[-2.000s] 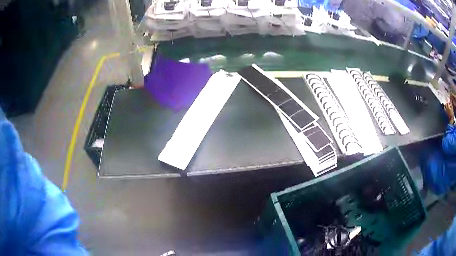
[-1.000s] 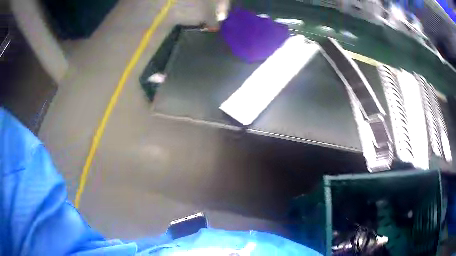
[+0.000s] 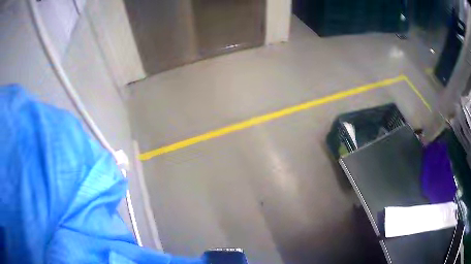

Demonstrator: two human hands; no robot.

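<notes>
Neither of my hands shows. A bright blue sleeve or smock fills the lower left, and a small dark object shows at the bottom edge against the blue cloth; I cannot tell what it is. Nearest on the right is the dark-topped bench with a metal edge. A blank white strip lies across it at the lower right. A purple cloth lies behind the strip at the bench's far side.
A dark green crate with something white inside stands at the bench end. A yellow line crosses the grey floor. A wall with a white cable is on the left. A brown door or panel and dark green crates are at the back.
The view has swung left. The bench, purple cloth and white strip have shifted to the right side. The black pad strip, patterned strips and near crate have left the picture. The wall and door have appeared.
</notes>
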